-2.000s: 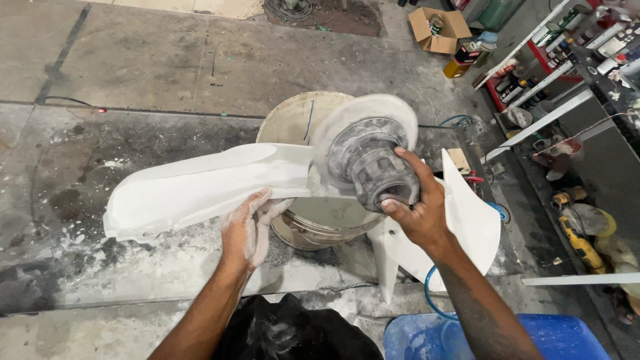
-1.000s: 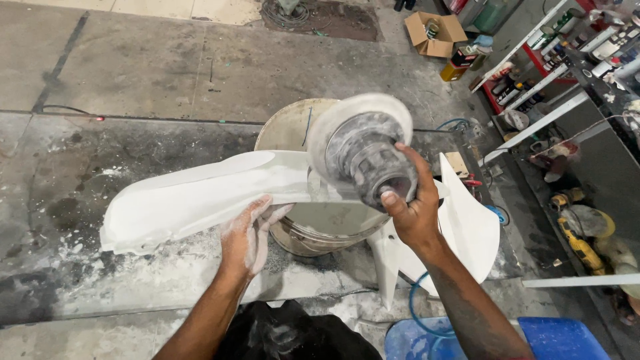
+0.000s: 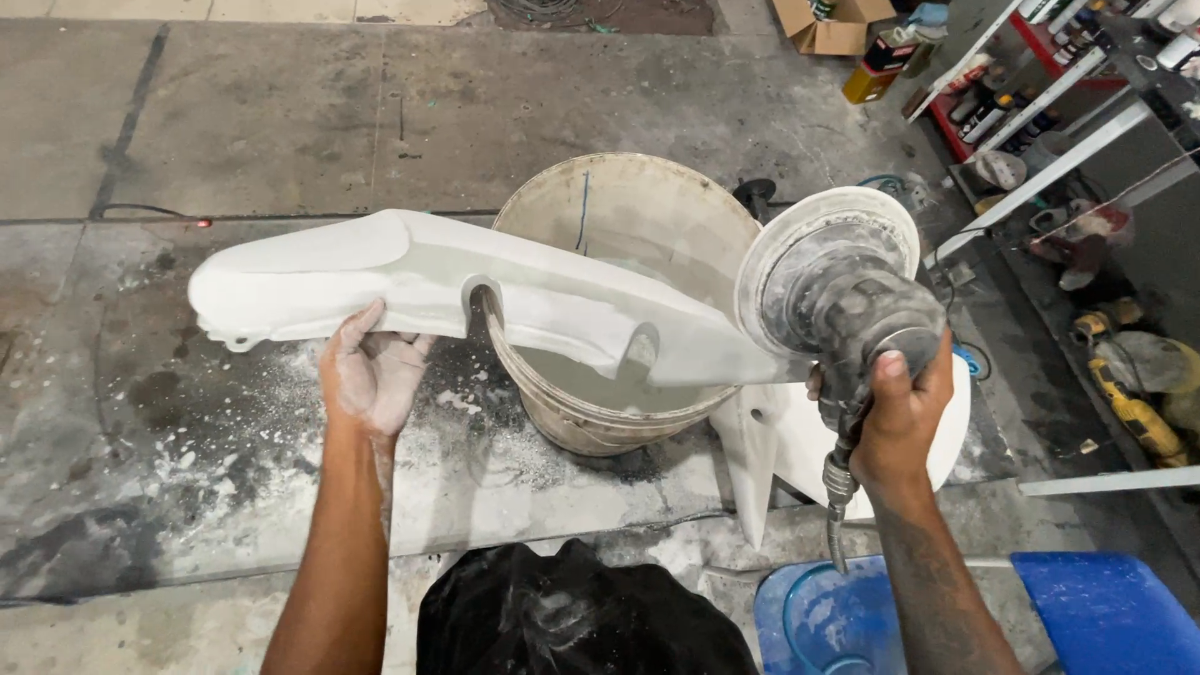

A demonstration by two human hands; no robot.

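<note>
A long white-coated panel (image 3: 553, 300) with two notches in its lower edge lies across the rim of a round bucket (image 3: 628, 169). Dusty with white powder, my left hand (image 3: 375, 366) holds the panel's lower edge left of the bucket. My right hand (image 3: 900, 403) grips a pneumatic disc sander (image 3: 853, 291) at the panel's right end; its round pad is tilted up, and a hose fitting hangs below. Whether the pad touches the panel cannot be told. Another white panel (image 3: 919, 431) lies behind my right hand, partly hidden.
White dust covers the concrete floor (image 3: 234, 441). A blue plastic chair (image 3: 1106, 609) is at the lower right. Shelving (image 3: 1059, 169) with bottles runs along the right, a yellow power tool (image 3: 1139, 412) beneath it. A cardboard box (image 3: 834, 28) and a can (image 3: 867, 84) stand at the back.
The sander in my right hand has moved right, from over the bucket to the panel's right end. The panel has turned, showing its notched side, and my left hand has shifted left along it.
</note>
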